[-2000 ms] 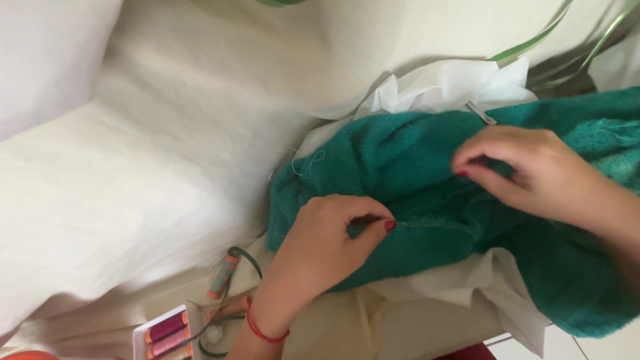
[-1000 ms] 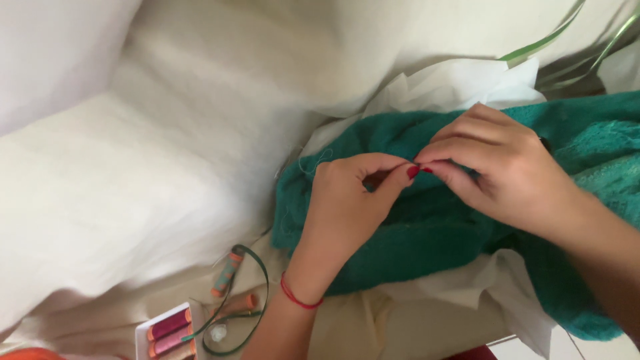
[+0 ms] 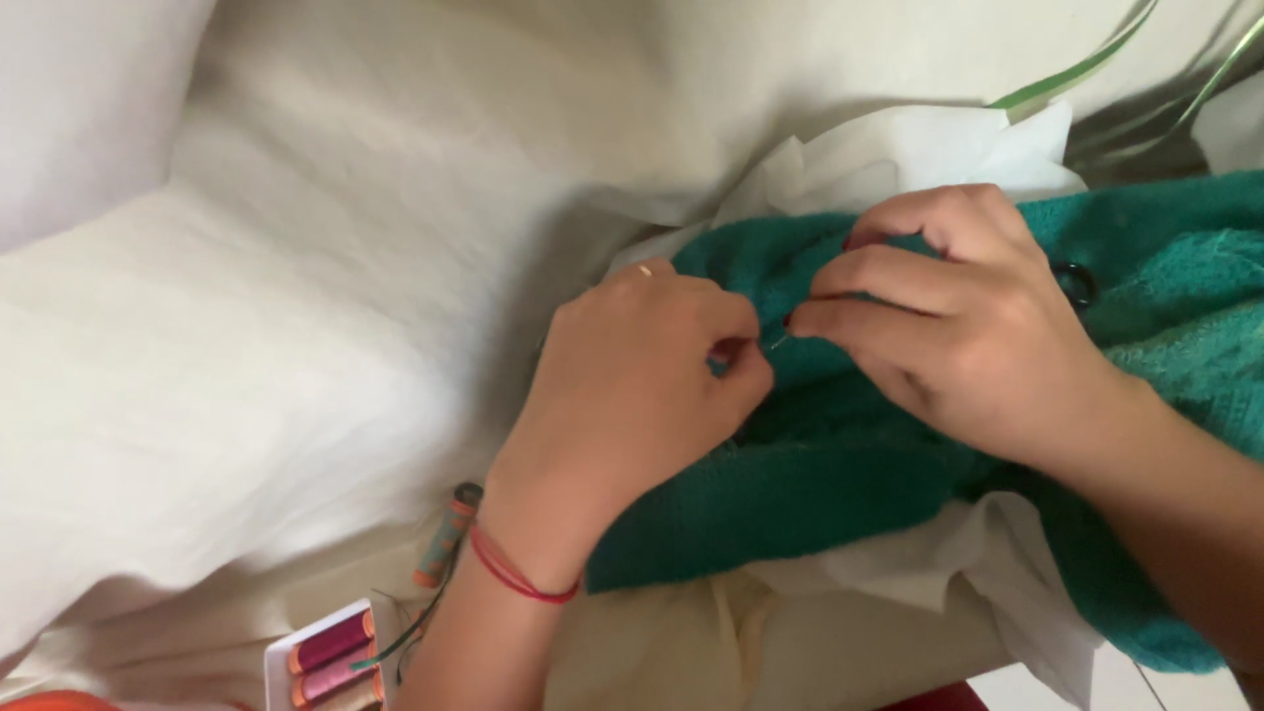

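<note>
A teal knitted garment point(image 3: 790, 504) lies on pale cloth below both hands. My right hand point(image 3: 948, 306) pinches a thin, needle-like piece point(image 3: 780, 342) between thumb and finger; its tip points toward my left hand. My left hand point(image 3: 642, 385), with a red string at the wrist, is closed at the thumb and forefinger close beside that tip, over the garment. Whether it holds thread is too small to tell. A dark round button point(image 3: 1074, 284) shows on the garment just behind my right hand.
At the lower left, a white box point(image 3: 316, 627) holds several thread spools point(image 3: 334, 642). A teal-and-orange spool point(image 3: 446, 538) lies beside it, near my left forearm. White tissue-like material point(image 3: 908, 148) sticks out behind the garment. Green leaves point(image 3: 1081, 77) hang at the upper right.
Two seconds ago my hands were apart over the garment; one second ago their fingertips met. Now a small gap separates them, with the thin piece showing there.
</note>
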